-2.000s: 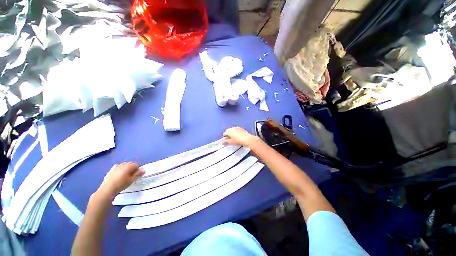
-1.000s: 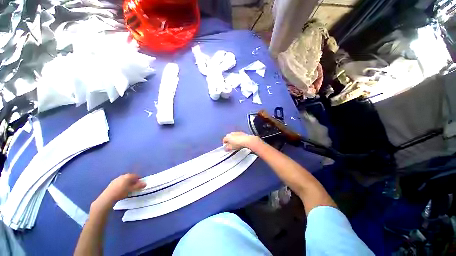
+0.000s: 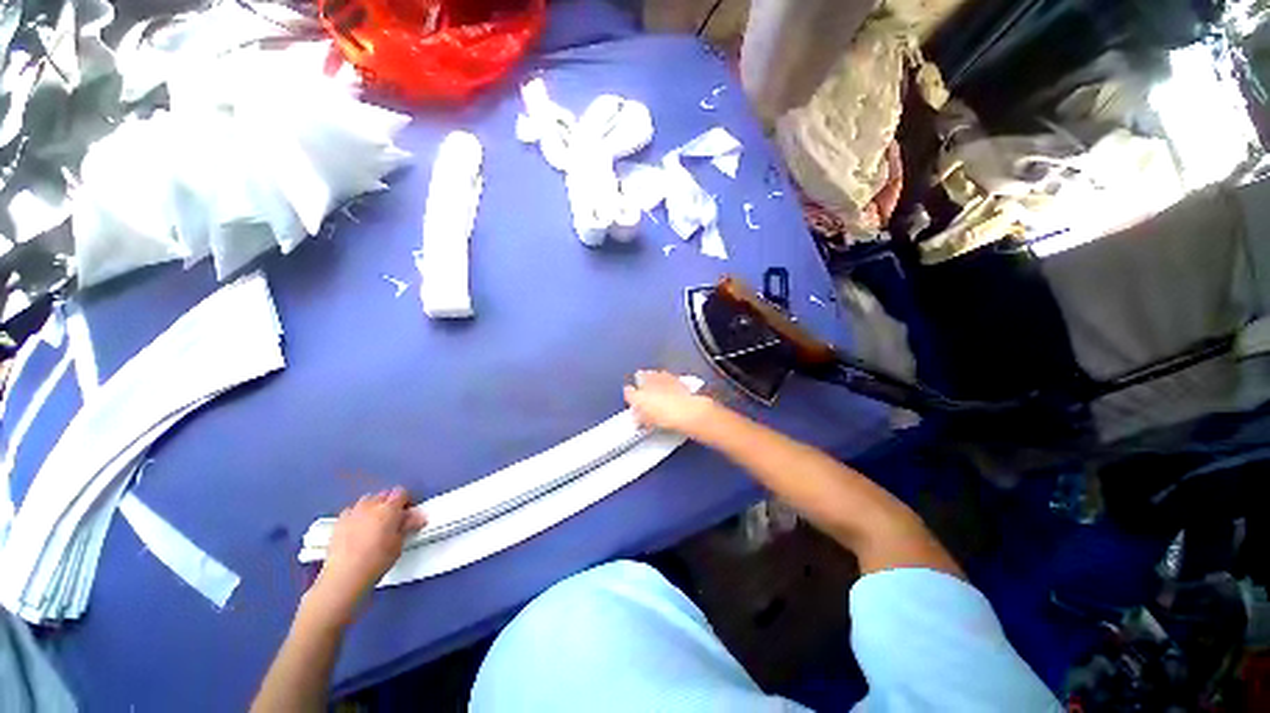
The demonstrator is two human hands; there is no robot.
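White curved band pieces (image 3: 536, 481) lie in a narrow stack on the blue-violet table in front of me, with one band showing along the near side. My left hand (image 3: 373, 532) grips the stack near its left end, fingers over the top. My right hand (image 3: 666, 404) grips the stack near its right end. The fingertips are partly hidden under both hands. The iron (image 3: 745, 339), with a brown handle and dark pointed soleplate, rests just beyond my right hand, not touched.
A stacked band bundle (image 3: 139, 432) and a tie strip (image 3: 181, 550) lie left. Pointed pieces (image 3: 230, 174), an upright rolled bundle (image 3: 451, 226), a knotted white lump (image 3: 599, 160) and a red plastic bag (image 3: 439, 42) are beyond. The iron's hose (image 3: 891, 390) runs right.
The spread bands have been gathered from a row of several into a narrow stack between my hands. My left hand has moved slightly right along it. The view has shifted a little.
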